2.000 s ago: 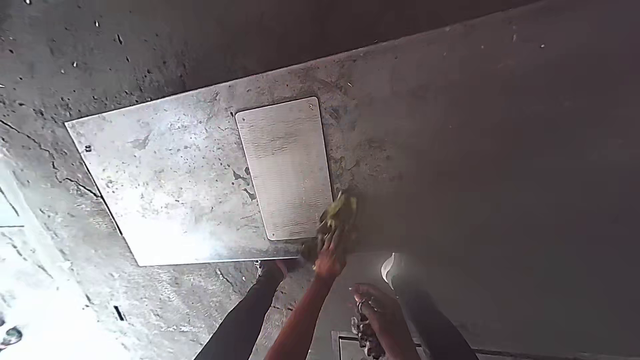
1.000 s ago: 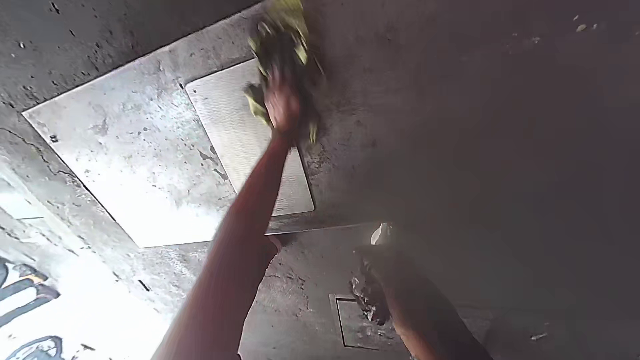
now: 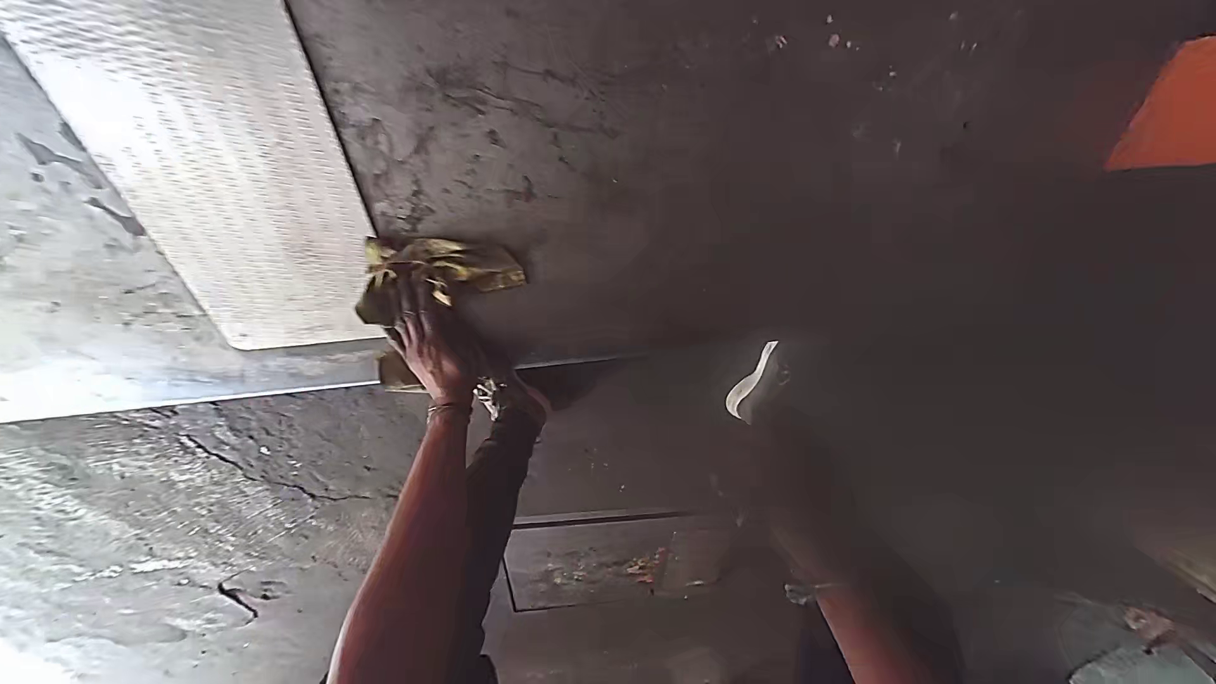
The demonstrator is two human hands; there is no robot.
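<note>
My left hand (image 3: 432,347) presses a crumpled yellow-green cloth (image 3: 456,264) flat on a large grey sheet (image 3: 532,161) near its lower edge. The cloth lies at the lower right corner of a pale, textured rectangular plate (image 3: 228,190) that rests on the sheet. At the lower right, my right arm reaches down into deep shadow. My right hand (image 3: 750,499) is dark and blurred there, so its fingers and anything in them cannot be made out.
One foot (image 3: 518,394) is just behind my left hand, and a pale shoe edge (image 3: 750,385) shows to the right. Cracked floor (image 3: 237,513) lies below the sheet. A rectangular floor cover (image 3: 594,565) sits between my arms. An orange patch (image 3: 1173,114) is at the upper right.
My left hand and the cloth have moved from the textured plate's upper part to its lower right corner. The view has shifted, and the plate now fills more of it.
</note>
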